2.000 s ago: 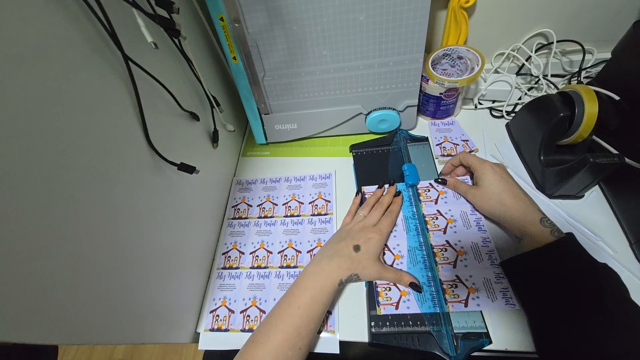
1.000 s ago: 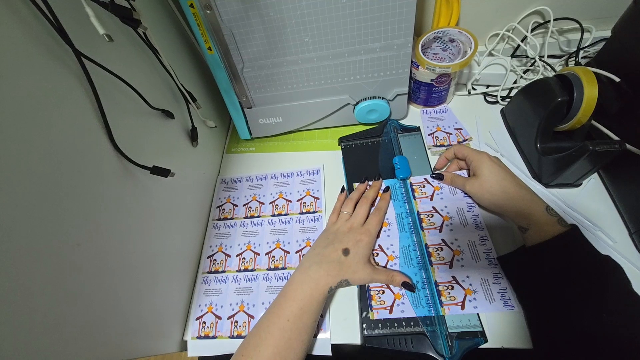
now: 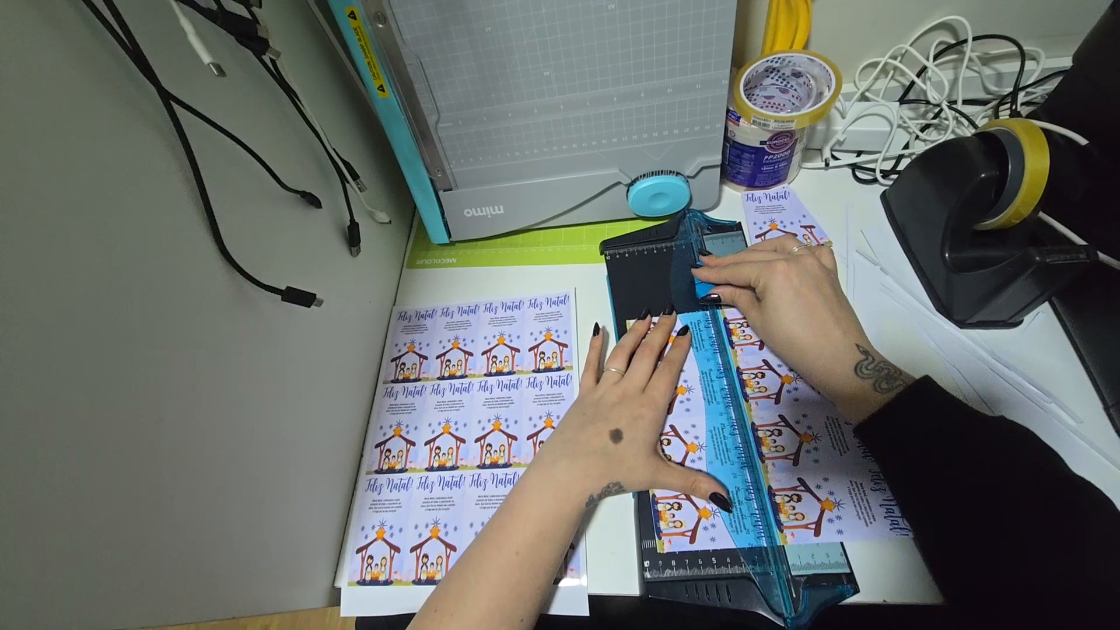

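A small paper trimmer (image 3: pixel 647 271) with a clear blue ruler arm lies on the desk. Under its arm is a printed card sheet (image 3: pixel 840 472) with nativity pictures, showing on both sides of the arm. My left hand (image 3: pixel 643 420) lies spread on the sheet's left part and the arm's edge, holding nothing. The fingers of my right hand (image 3: pixel 770 284) close on the trimmer's blue sliding cutter (image 3: pixel 703 282) near the arm's top. Left of the trimmer lies a stack of printed sheets (image 3: pixel 472 411), partly hidden by my left forearm.
A larger upright trimmer (image 3: pixel 577 114) stands behind on a green mat (image 3: pixel 525 248). Tape rolls (image 3: pixel 770 131), a cut card piece (image 3: pixel 774 210), tangled cables (image 3: pixel 927 79), a black tape dispenser (image 3: pixel 954 262) and paper strips (image 3: pixel 971 350) lie at the right. Cables (image 3: pixel 197 166) hang at the left.
My right hand has moved from the sheet's upper edge up and left onto the sliding cutter. My left hand stays pressed on the sheet and arm.
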